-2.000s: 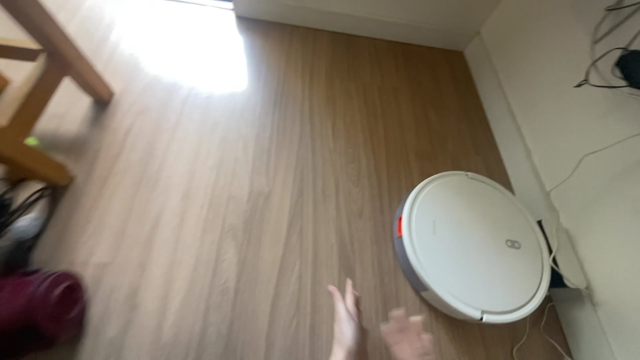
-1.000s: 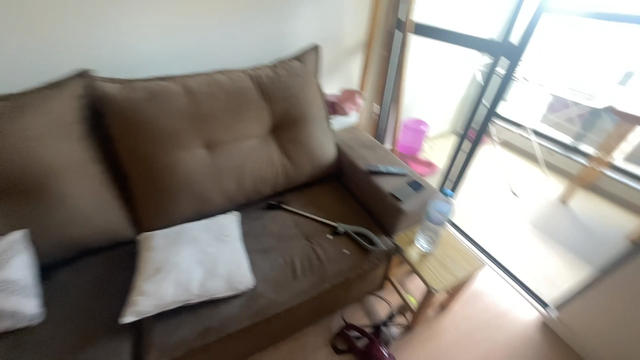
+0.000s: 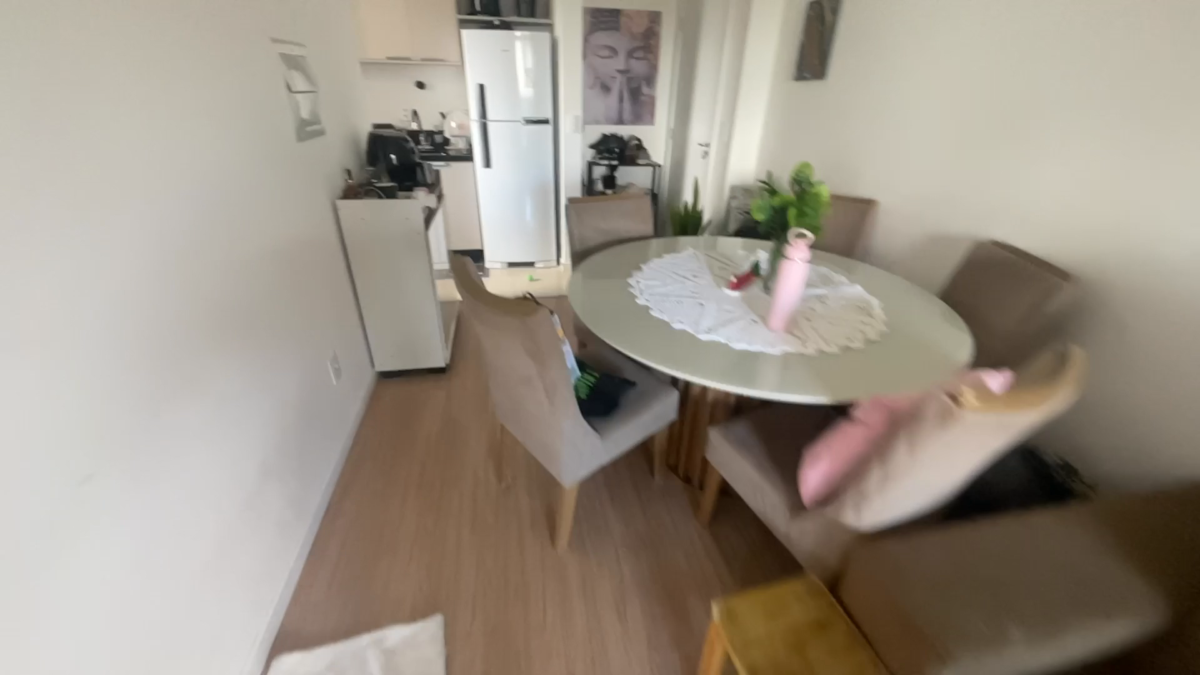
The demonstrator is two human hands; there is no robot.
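Neither of my hands shows in the head view now. A round dining table (image 3: 609, 314) stands right of the middle, with a white lace cloth (image 3: 675, 295) on its top. On the cloth are a pink bottle (image 3: 789, 286), a green leafy plant (image 3: 792, 202) and a small red item (image 3: 743, 279). An upholstered chair (image 3: 525, 375) at the table's near left bears a dark item with green marks (image 3: 600, 389) on its seat. A pink bag or cloth (image 3: 858, 441) lies against another chair (image 3: 947, 459).
A white refrigerator (image 3: 511, 187) stands at the back, left of a wall picture (image 3: 621, 66). A low cabinet (image 3: 389, 281) is against the left wall, with a dark appliance (image 3: 394, 159) on it. Near me are a wooden stool (image 3: 792, 628), a sofa arm (image 3: 1003, 581) and a white mat (image 3: 370, 652).
The view has swung from the floor and a robot vacuum, past a brown sofa, to the dining area. Both hands showed two seconds ago and are out of view now.
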